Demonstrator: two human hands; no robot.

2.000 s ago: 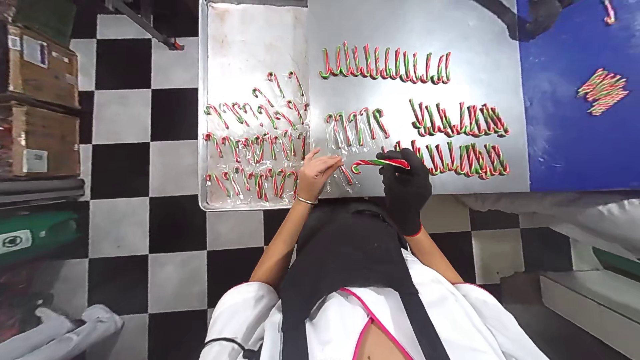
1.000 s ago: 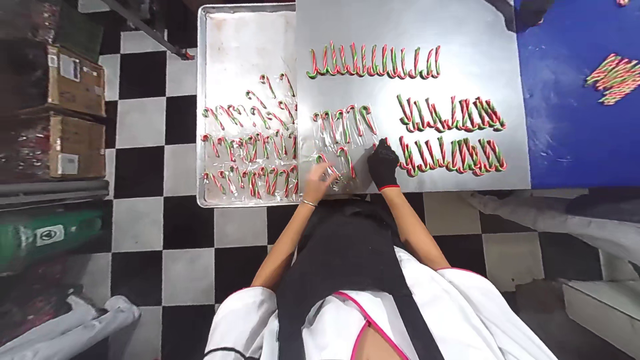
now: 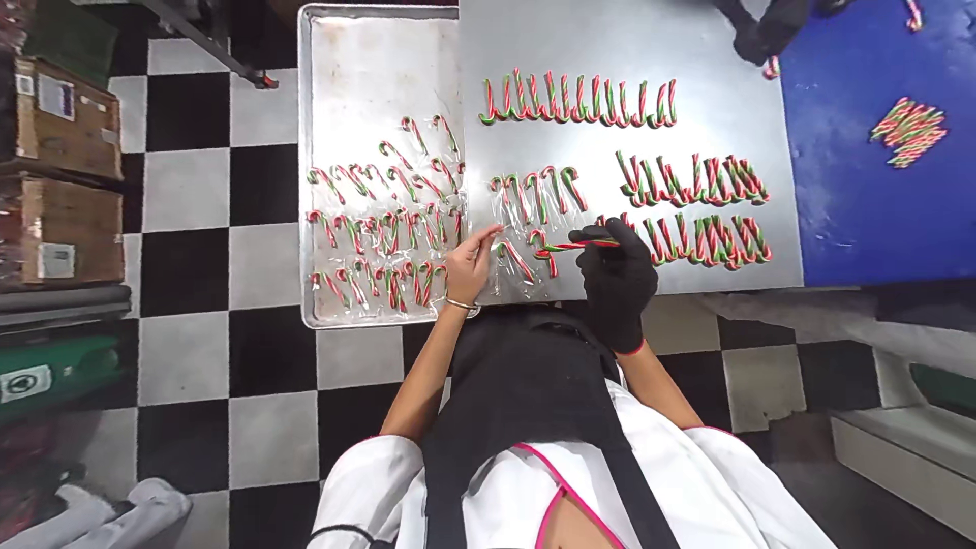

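My right hand, in a black glove, holds a red, green and white candy cane lying nearly level, its crook toward my left hand. My bare left hand is at the tray's right edge, fingertips together; whether it pinches a clear bag is too small to tell. Candy canes in clear bags lie on the metal table between and above my hands. More bagged canes lie in rows on the metal sheet tray. Unwrapped candy canes stand in a row farther back, with two more rows at the right.
A blue surface with a pile of candy sticks adjoins the metal table. Another person's black-gloved hand is at the far right edge of the metal. Cardboard boxes and a green container stand at the left.
One second ago my right hand was at the near end of the unwrapped rows; now it holds a cane out toward my left hand. My left hand has moved up and left from the near bagged canes.
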